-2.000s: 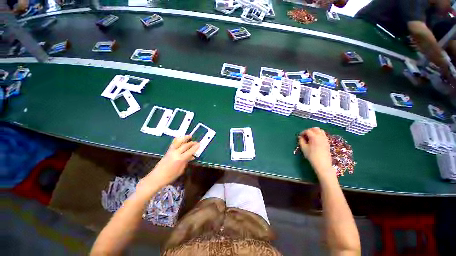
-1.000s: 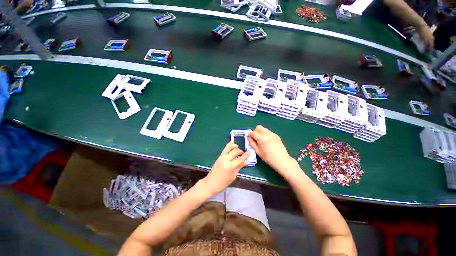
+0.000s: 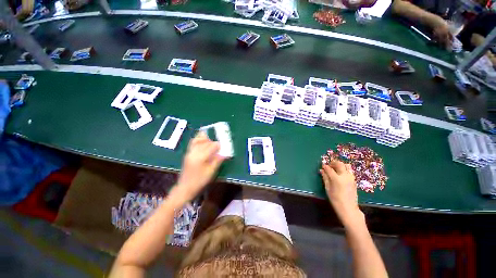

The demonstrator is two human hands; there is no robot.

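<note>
My left hand (image 3: 200, 157) holds a white plastic frame (image 3: 223, 139) by its left side, slightly blurred, above the green tabletop. A short stack of white frames (image 3: 261, 156) lies flat between my hands. My right hand (image 3: 338, 176) is at the left edge of the pile of small copper-coloured parts (image 3: 367, 168), fingertips down among them; whether a part is pinched is hidden. One loose white frame (image 3: 169, 132) lies left of my left hand, and several overlapping frames (image 3: 136, 113) lie farther left.
Finished stacks of white frames (image 3: 332, 111) stand in a row beside the metal rail. Part-assembled units (image 3: 183, 65) lie on the belt. An open cardboard box (image 3: 87, 203) with jumbled frames is below the table edge at left. Another person's arm (image 3: 424, 20) reaches in at upper right.
My left hand has moved left from the short stack and now holds a frame taken from the loose pair. My right hand has moved right from the stack to the copper-coloured pile.
</note>
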